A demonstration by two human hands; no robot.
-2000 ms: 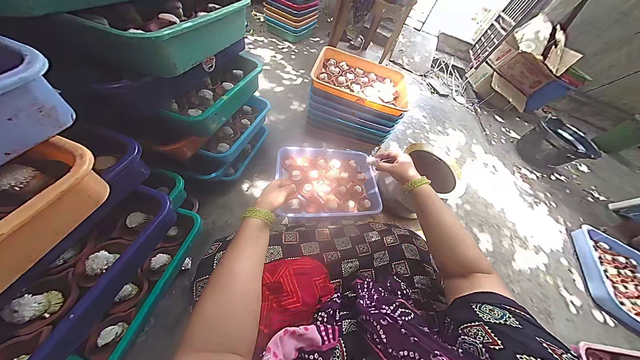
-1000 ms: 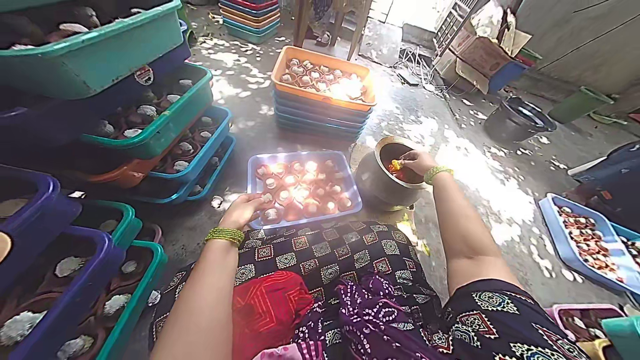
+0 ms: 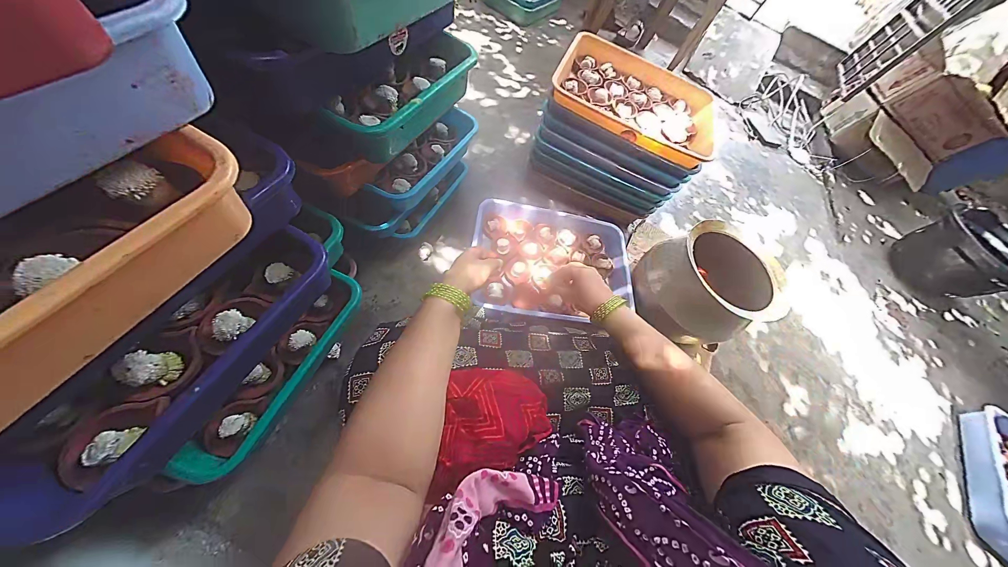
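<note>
A pale lilac plastic tray (image 3: 624, 276) holds rows of small clay cups with whitish tops, partly washed out by sunlight. My left hand (image 3: 475, 272) is over its left edge, fingers at the cups. Over the front right part of the same tray, my right hand (image 3: 579, 285) reaches down among the cups. Glare and the small size hide whether either hand grips anything. Just right of the tray stands a wide-mouthed metal pot (image 3: 685, 291), with a small red-orange bit visible inside. Dark patterned cloth and a red cloth (image 3: 492, 421) lie over my lap.
Stacked plastic trays with filled clay cups rise on the left, among them an orange one (image 3: 197, 213) and a green one (image 3: 315, 370). Behind the lilac tray is a stack topped by an orange tray (image 3: 630, 130). A black bucket (image 3: 945, 256) and cardboard boxes (image 3: 925, 118) stand at right.
My right hand was in the mouth of the metal pot one second ago, at something yellow-orange, and is now over the lilac tray. My left hand has stayed at the tray's left side.
</note>
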